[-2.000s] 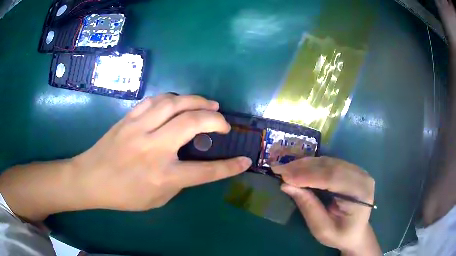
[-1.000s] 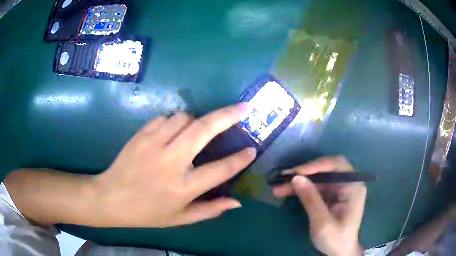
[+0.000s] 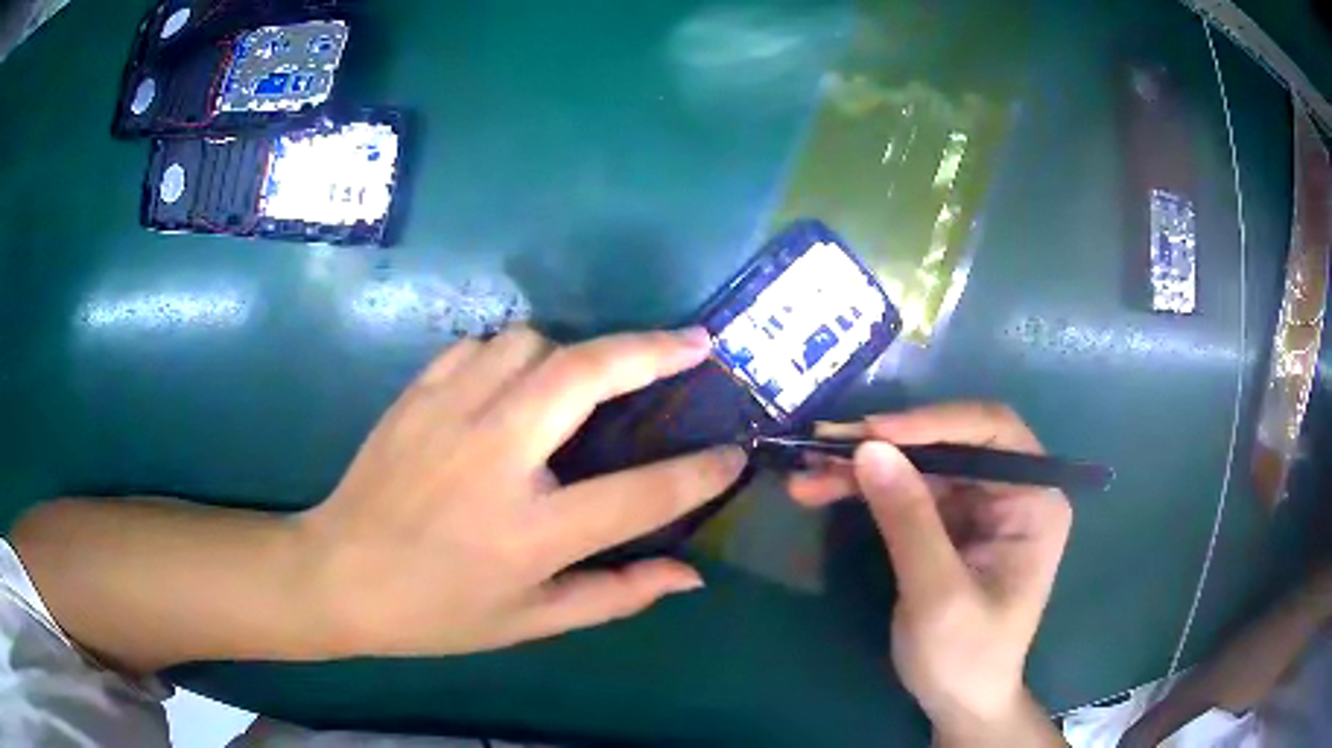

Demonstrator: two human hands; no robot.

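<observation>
A black phone housing (image 3: 643, 424) lies tilted on the green surface, its board end up and to the right. Its circuit board (image 3: 808, 327) glares white with blue patches. My left hand (image 3: 511, 482) lies over the ribbed part and grips the housing between fingers and thumb. My right hand (image 3: 964, 555) holds dark tweezers (image 3: 993, 465) almost level. Their tips are at the housing's lower edge, just below the board. Whether a tape piece is at the tips I cannot tell.
A yellow-green tape sheet (image 3: 894, 190) lies beyond the housing. Phone units (image 3: 272, 178) lie grouped at upper left. Another unit (image 3: 1172, 252) stands at right. An amber strip (image 3: 1294, 351) is at the far right, above another person's arm (image 3: 1271, 658).
From two seconds ago, the housing has turned so its board end points up and right. In the last second the tweezer tips have moved up and left to the housing's edge.
</observation>
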